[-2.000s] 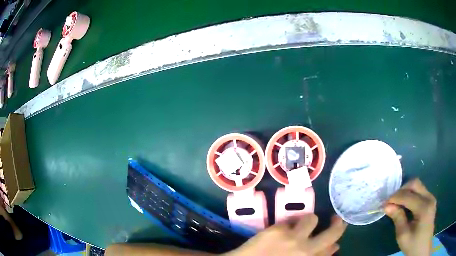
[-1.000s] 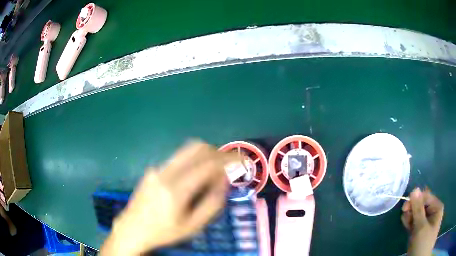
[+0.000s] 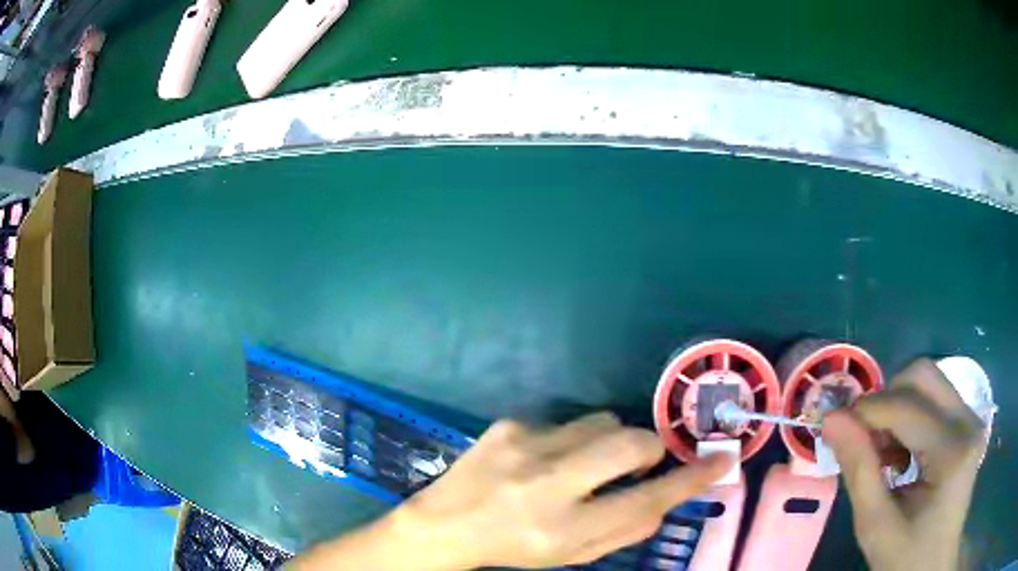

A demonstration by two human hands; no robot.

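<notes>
Two pink handheld fans lie side by side. The left fan (image 3: 724,348) has its dark hub square (image 3: 714,405) uncovered, with a white pad (image 3: 719,458) hanging towards its neck. My left hand (image 3: 558,491) has its extended index fingertip on that pad and grips nothing visible. My right hand (image 3: 915,457) holds a thin swab (image 3: 776,419), its whitish tip on the left hub square. The right fan (image 3: 832,352) also has its pad off the hub, partly behind my right hand. The whitish paste dish (image 3: 969,385) is mostly hidden behind that hand.
A blue-edged dark strip tray (image 3: 335,422) lies left of the fans, partly under my left hand. A cardboard box (image 3: 69,279) stands at the far left. A whitish rail (image 3: 558,106) separates the bench from the belt with more fans (image 3: 293,42). Another person's arm shows at lower left.
The left fan's pad is now off its hub square, towards the neck. My right hand has brought the swab from the dish to that square. The view has shifted, so the fans appear further right.
</notes>
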